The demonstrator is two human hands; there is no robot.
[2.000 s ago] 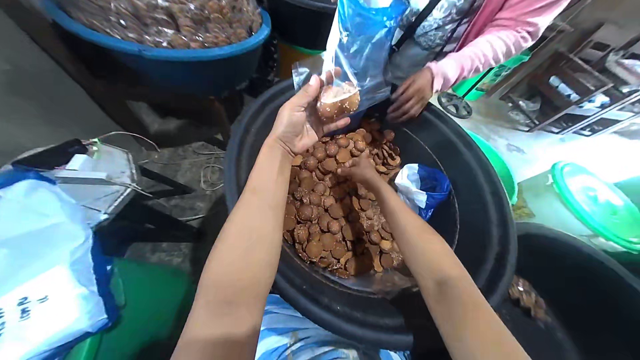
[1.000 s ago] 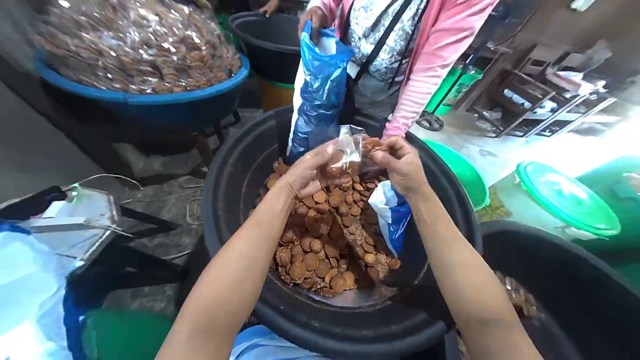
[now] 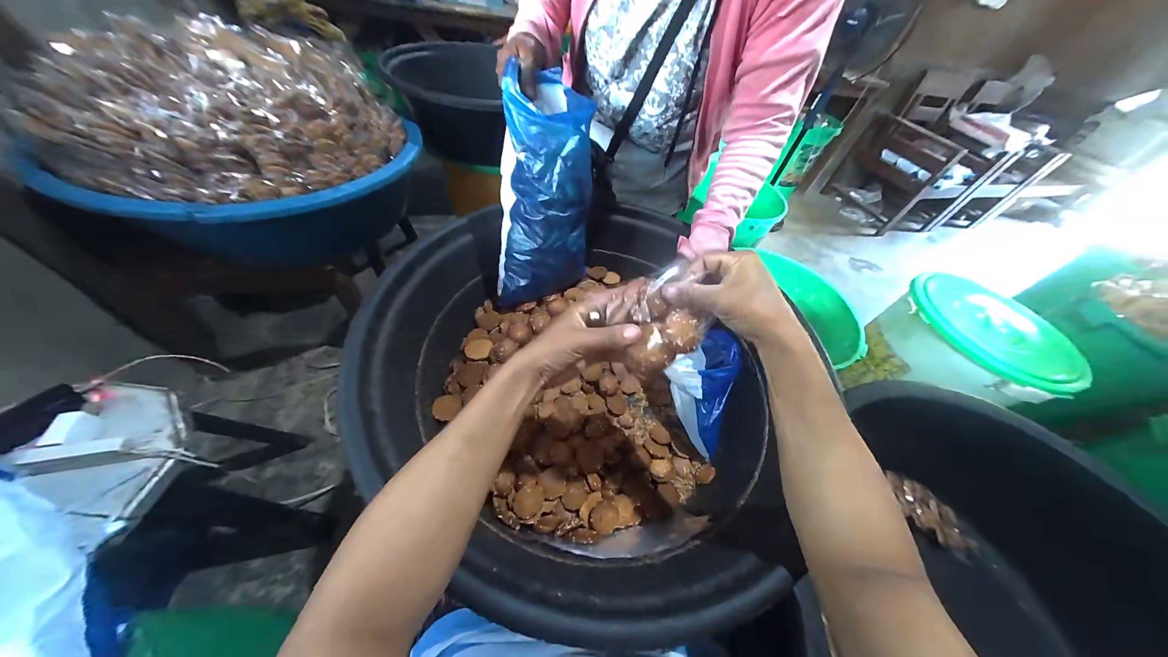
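Note:
Between my two hands, over a large black tub [image 3: 383, 429], is a small clear plastic bag [image 3: 671, 333] with round brown cookies in it. My left hand [image 3: 593, 333] holds the bag's lower left side, a ring on one finger. My right hand [image 3: 730, 287] pinches its upper end. Below lies a heap of loose round brown cookies [image 3: 566, 438]. A blue and white plastic bag [image 3: 707, 388] rests against the tub's right inner wall, under my right hand. A taller blue plastic bag [image 3: 547, 182] stands at the far side, held at its top by a co-worker's hand.
A co-worker in a pink sleeve [image 3: 739, 173] stands across the tub. A blue basin [image 3: 219, 214] piled with bagged cookies is at the upper left. Another black tub [image 3: 1004, 511] is at the right, beside a green-lidded bucket [image 3: 999, 333]. A white-topped stand [image 3: 100, 456] is at the left.
My right hand has come up from the cookie heap to the small bag, which both hands now hold. The co-worker's blue bag stands more upright in the tub. The view has shifted.

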